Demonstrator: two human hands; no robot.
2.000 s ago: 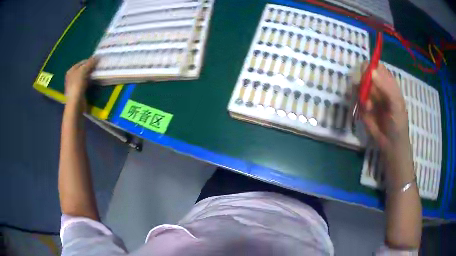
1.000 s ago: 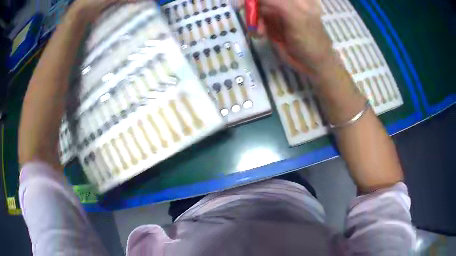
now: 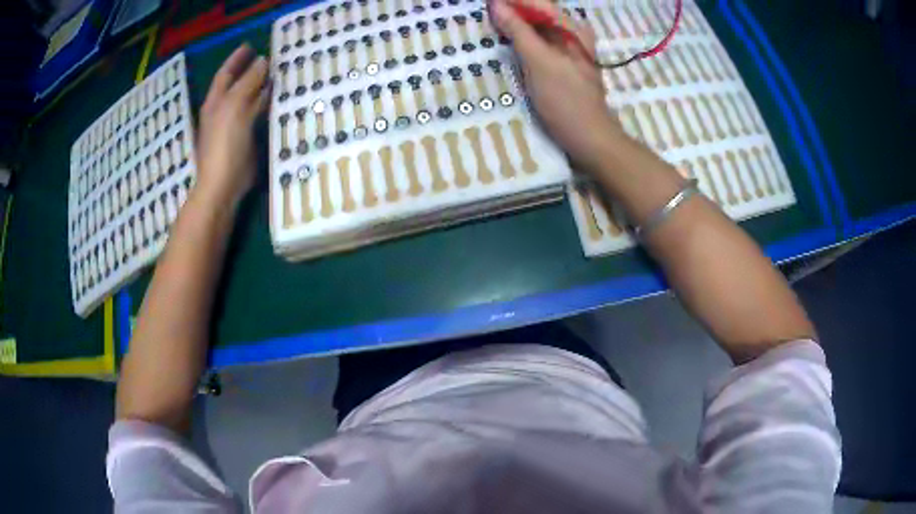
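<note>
The centre foam tray (image 3: 422,181) lies on a stack in front of me. Its upper rows hold dark and silvery round parts; most slots of its nearest row are plain tan. My left hand (image 3: 229,125) is beside the tray's left edge, fingers a little apart, holding nothing visible; I cannot tell if it touches the edge. My right hand (image 3: 557,85) is over the tray's right edge, closed around the red test probe (image 3: 537,14). The probe is partly hidden by the fingers, and its tip cannot be made out.
Another foam tray (image 3: 131,191) with dark-ended slots lies at the left. A tray with mostly plain tan slots (image 3: 703,105) lies at the right, partly under my right forearm. A red lead (image 3: 663,45) curves over it. Blue tape (image 3: 442,326) runs along the near table edge.
The tray that my left hand was moving, blurred, a second ago now lies squarely on the centre stack. My left hand has let go and moved down to its left side. The right hand still holds the probe.
</note>
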